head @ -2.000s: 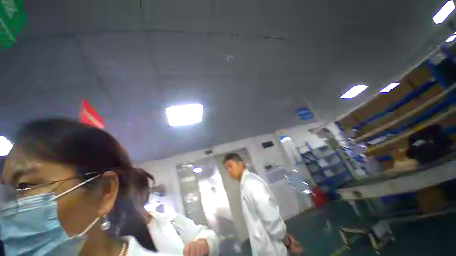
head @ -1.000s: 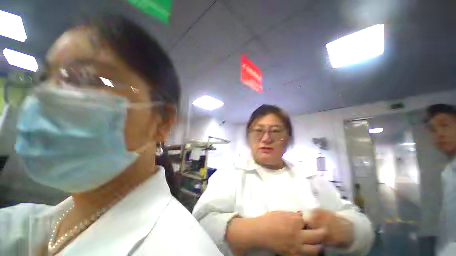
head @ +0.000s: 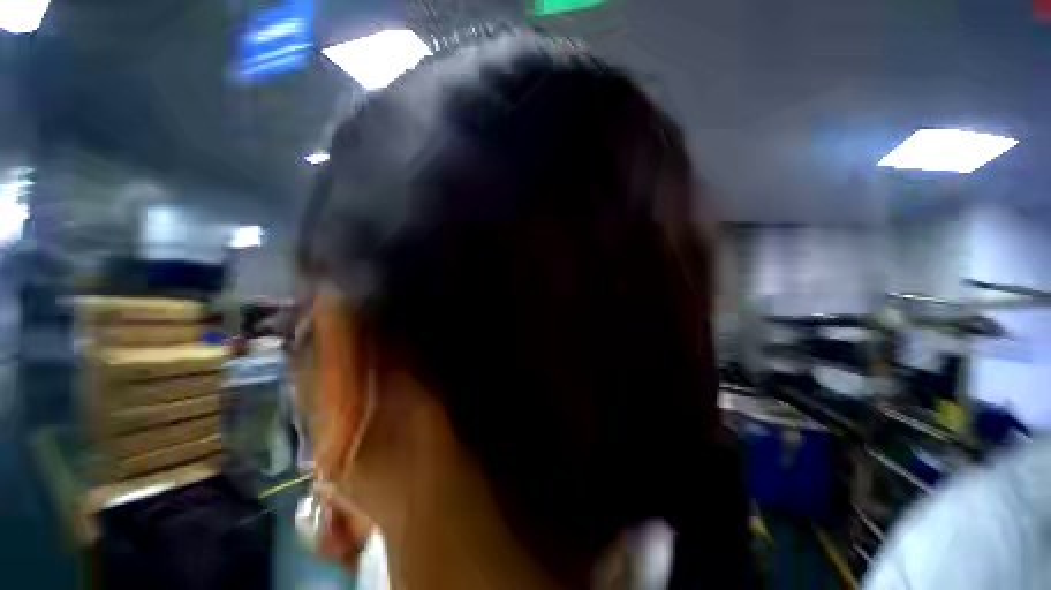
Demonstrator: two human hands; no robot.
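Neither of my hands shows in the head view. Nearest in front of me is a person's head (head: pixel 542 265), seen from behind and turned away, with dark hair tied back. A mask loop crosses the ear and an earring hangs below it. A bit of white clothing shows at the neck. The picture is blurred by motion, and the head hides the middle of the view.
Brown cartons (head: pixel 161 398) are stacked at the left, with a dark box (head: pixel 184 536) in front. A white sleeve or shoulder (head: pixel 980 530) is cut off at the lower right. Behind are a blue bin (head: pixel 787 473) and blurred racks (head: pixel 922 421).
The view has swung left. The near person now shows from behind instead of side-on. The standing people have slid right; only a white shoulder shows. The carton stack has come into view.
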